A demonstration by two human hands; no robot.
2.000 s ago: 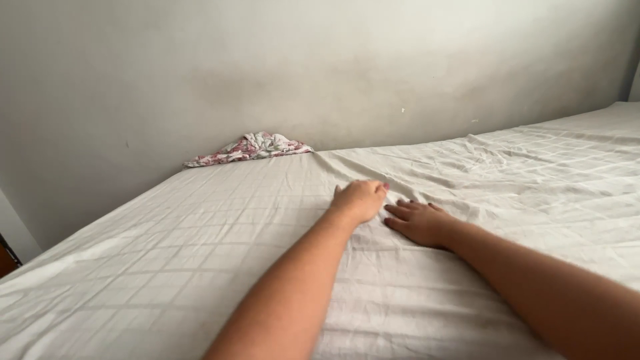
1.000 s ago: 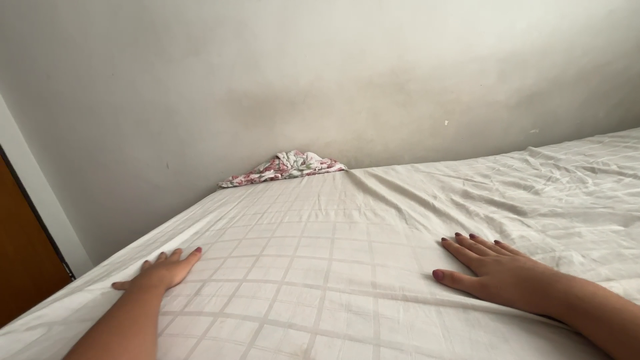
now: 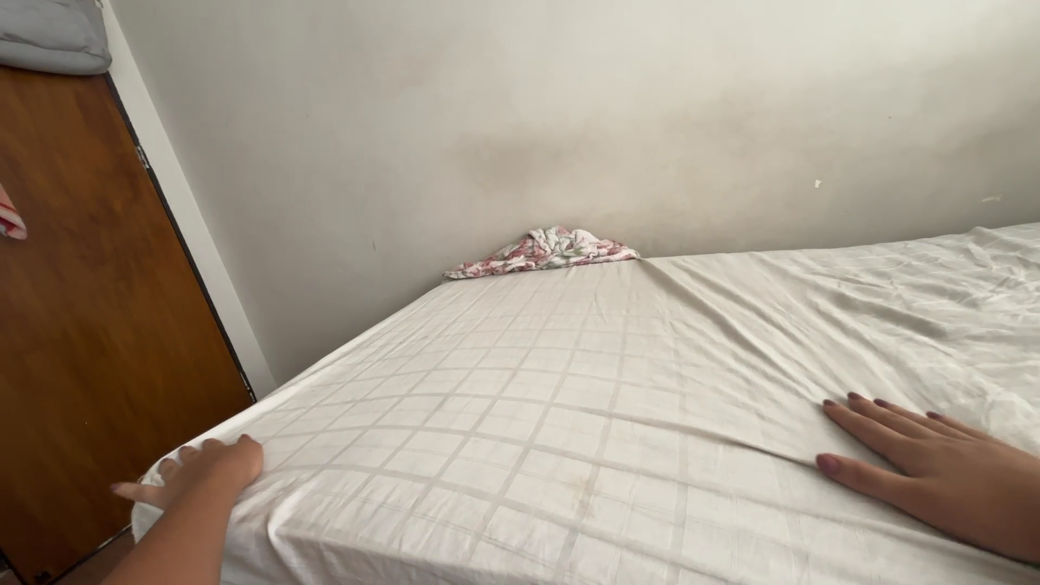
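Note:
A white bedsheet (image 3: 487, 422) with a faint grid pattern covers a mattress. At its near left corner lies my left hand (image 3: 207, 471), fingers bent over the sheet's edge; whether it grips the fabric cannot be told. Over at the right, my right hand (image 3: 934, 467) rests flat on the sheet, palm down, fingers spread, holding nothing. Creases run across the sheet from beside the right hand toward the wall. A crumpled floral cloth (image 3: 556, 250) in pink, white and green sits at the far corner, against the wall.
A pale wall (image 3: 520, 130) with smudges and chipped spots borders the far side of the bed. At the left stands a brown wooden door (image 3: 89, 309) beside a white frame. Grey fabric (image 3: 49, 36) shows at the top left, and a red and white cloth (image 3: 8, 215) at the left edge.
My hands were close together mid-bed, then moved apart. The left hand has gone on to the mattress's left corner. The view has swung left, bringing more of the door in.

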